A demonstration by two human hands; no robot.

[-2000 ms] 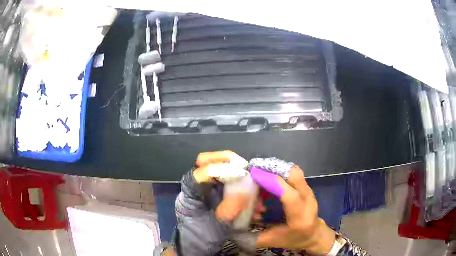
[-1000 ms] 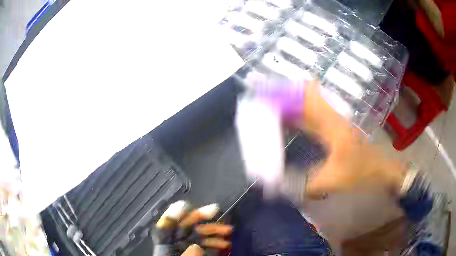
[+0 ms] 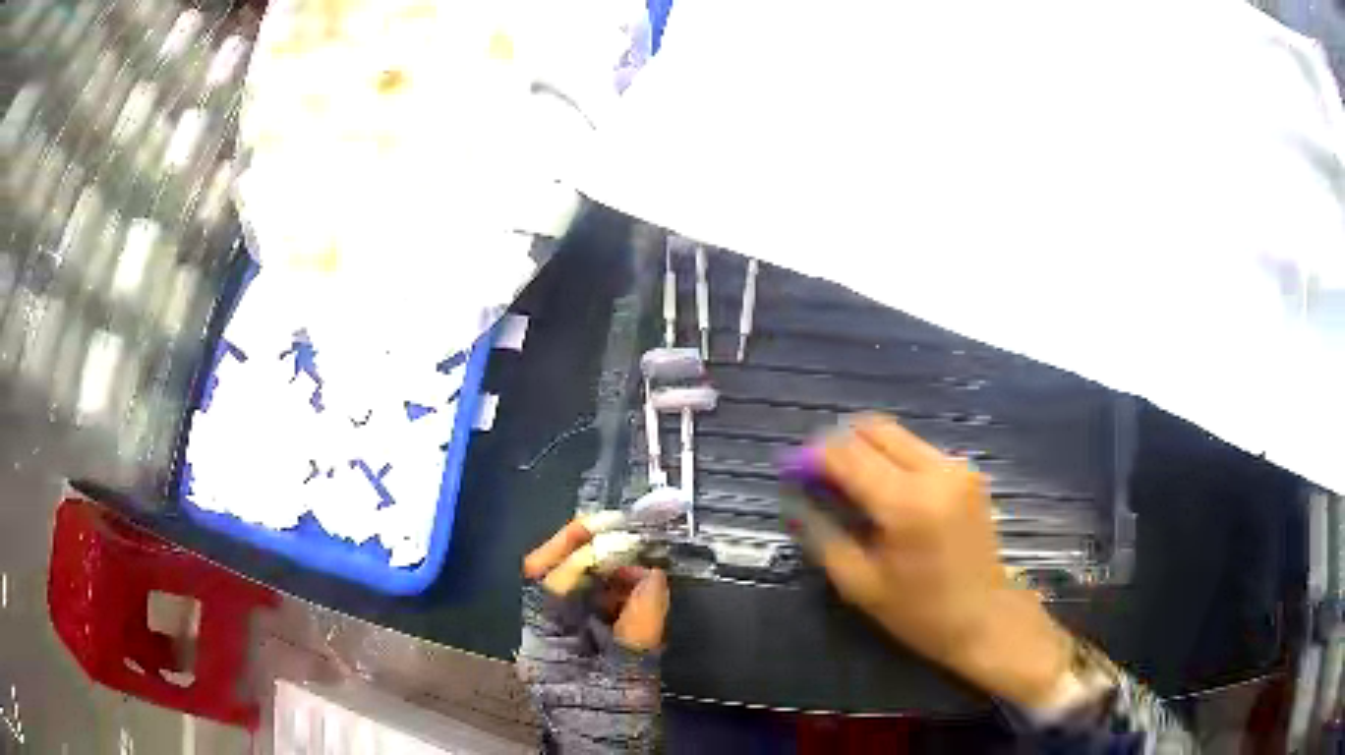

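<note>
The grooved tray lies on the black bench. Several T-shaped parts with thin white rods and grey-white crosspieces lie at its left end. My left hand, in a grey fingerless glove with cream finger covers, is at the tray's near left corner. Its fingertips are close to one crosspiece; I cannot tell whether they grip it. My right hand, with a purple finger cot on the thumb, is over the middle of the tray. Its fingers are bent and blurred, and no white body shows in it.
A blue bin of white pieces stands at the left, with a clear bag over its back part. Small white rectangles lie beside it. A large white sheet covers the tray's far edge. A red stool is below left.
The view has turned back left from the pocket trays. The white body seen at my right hand is no longer visible. My right hand is now over the grooved tray, my left at its corner.
</note>
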